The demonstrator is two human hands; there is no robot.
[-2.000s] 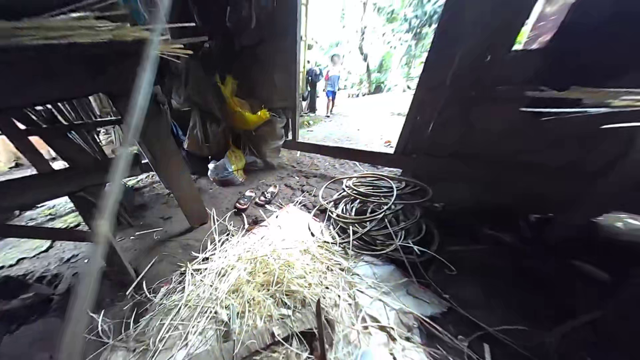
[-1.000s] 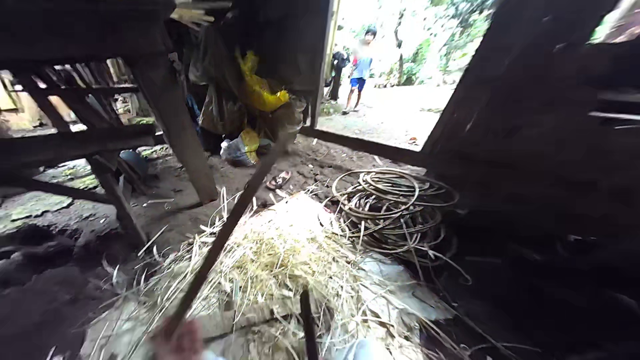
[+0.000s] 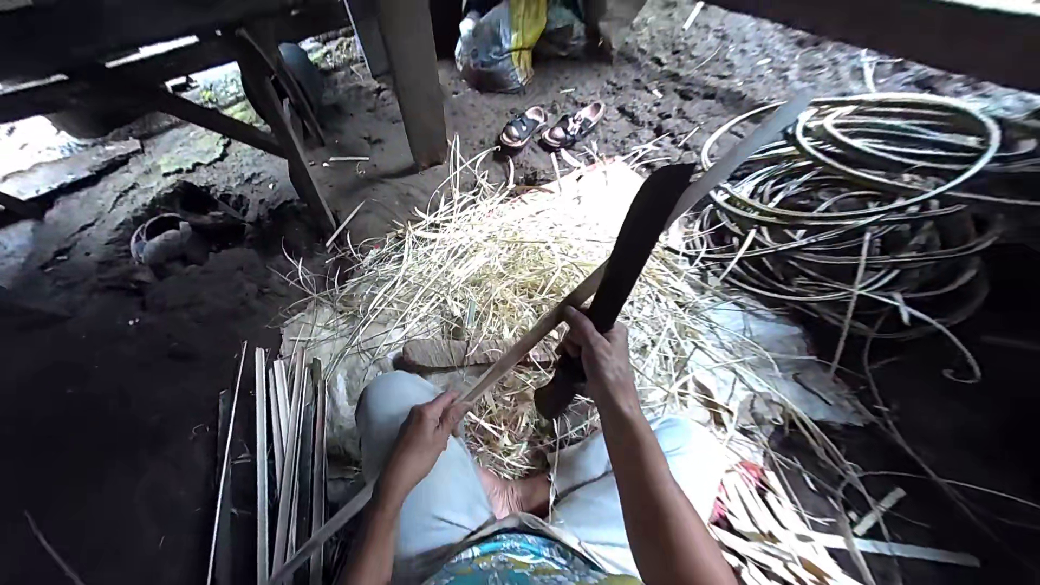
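Observation:
My right hand (image 3: 600,357) grips the handle of a dark-bladed machete (image 3: 646,236), its blade pointing up and to the right. A long, flat strip (image 3: 520,345), bamboo or similar, runs from the lower left past my left knee, behind the blade, toward the upper right. My left hand (image 3: 431,426) holds this strip above my left thigh. The fingers of my right hand also touch the strip near the machete handle. Below the blade lies a heap of pale, thin shavings (image 3: 487,268), with a short wooden block (image 3: 463,353) at its near edge.
Coiled strips (image 3: 894,203) lie at the right. Flat strips (image 3: 280,455) stand beside my left leg, and cut pieces (image 3: 772,520) lie at the lower right. Sandals (image 3: 573,126) rest beyond the shavings, near a wooden post (image 3: 413,89) and a plastic bag (image 3: 496,49).
The view has tilted down sharply. Both hands and the long strip now show plainly; one second ago only a blurred hand appeared at the lower left.

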